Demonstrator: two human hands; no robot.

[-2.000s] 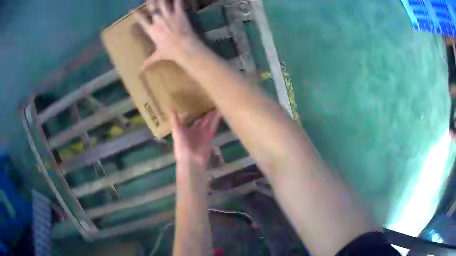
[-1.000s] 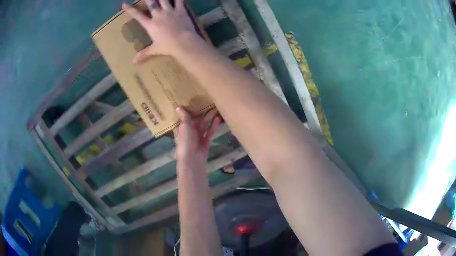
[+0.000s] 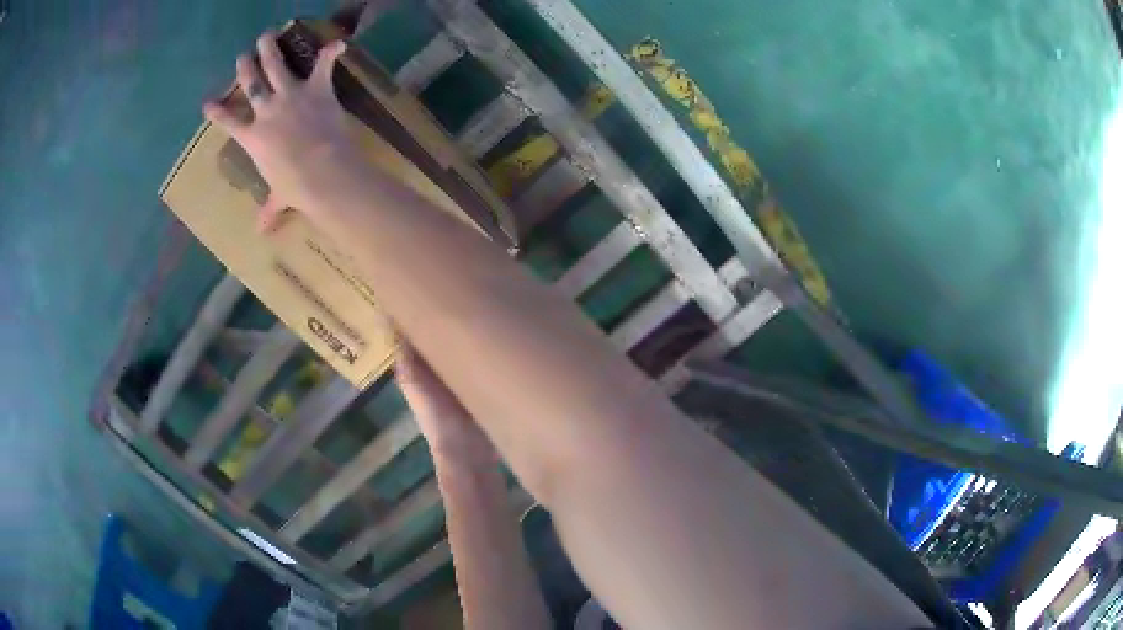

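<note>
A brown printed carton (image 3: 283, 289) with "KEIID"-like lettering lies tilted across the far left part of a slatted metal trolley (image 3: 591, 154). A darker long side faces up and right; whether it rests on the bars is unclear. My right hand (image 3: 289, 123) is spread over the carton's far end, fingers over its edge and thumb on the printed face. My left hand (image 3: 425, 382) is at the carton's near end, mostly hidden behind my right forearm, with its fingers out of sight.
Green floor with a worn yellow line (image 3: 727, 148) runs under and beside the trolley. A long dark metal tube (image 3: 911, 431) crosses at lower right, by a blue crate (image 3: 948, 492) holding small parts. A blue plastic object (image 3: 142, 591) stands at lower left.
The carton and both hands have shifted left in the view, and more of the carton's dark long side shows. The blue crate at lower right has come further into view.
</note>
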